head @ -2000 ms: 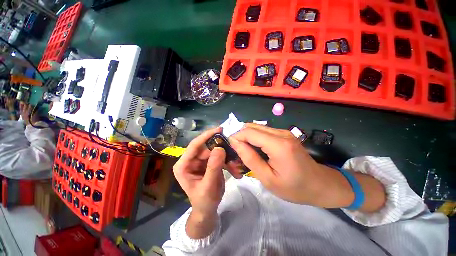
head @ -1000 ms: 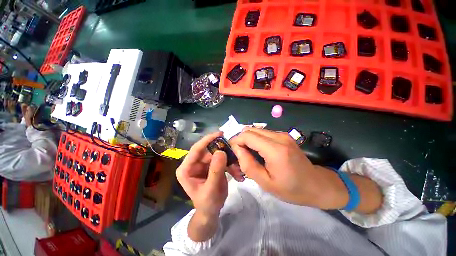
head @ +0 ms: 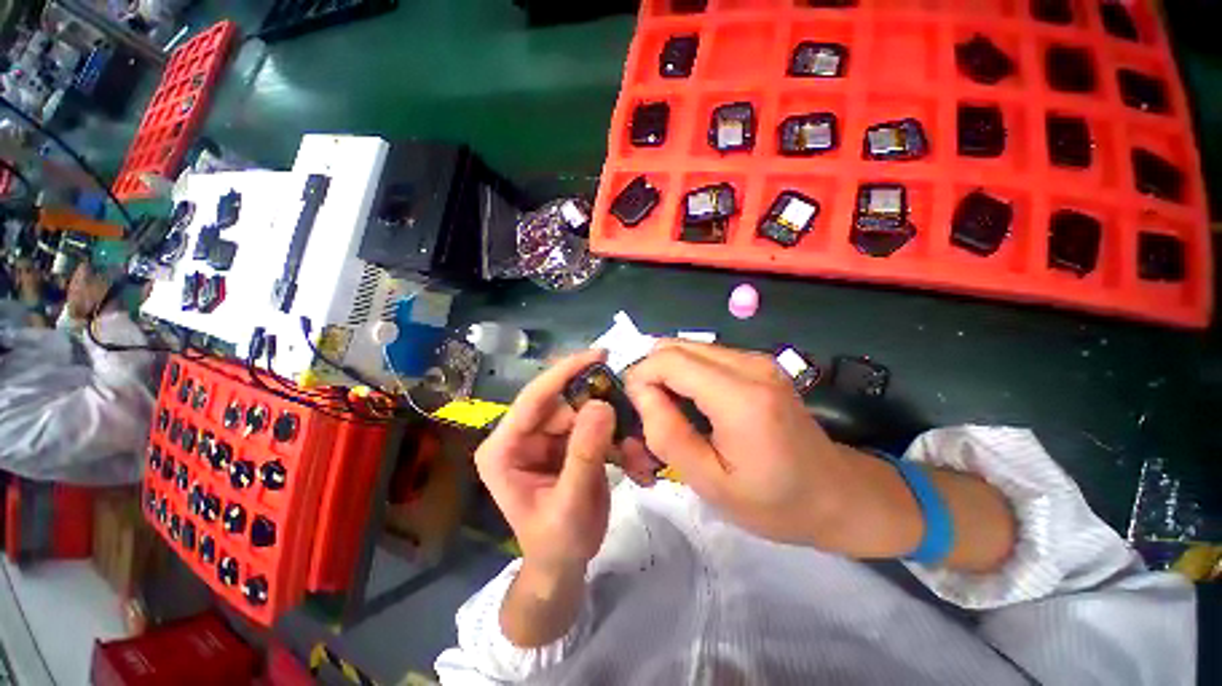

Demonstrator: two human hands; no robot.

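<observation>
A small black watch case with gold bits inside is held in the fingertips of my left hand, thumb on its face. My right hand, with a blue wrist band, has its fingertips pinched at the case's right side; what they pinch is hidden. A white wipe shows just behind my fingertips. An open case with a pale rectangle and a plain black square piece lie on the bench beyond my right hand.
A red foam tray with several cases is at the back right. A pink round item, bag of small parts, black box, small bottle and white bench unit stand behind. Stacked red trays and another person's sleeve are left.
The case in my left hand has shifted and tilted slightly between my fingers. My right fingertips have moved a little beside it. The view has shifted slightly.
</observation>
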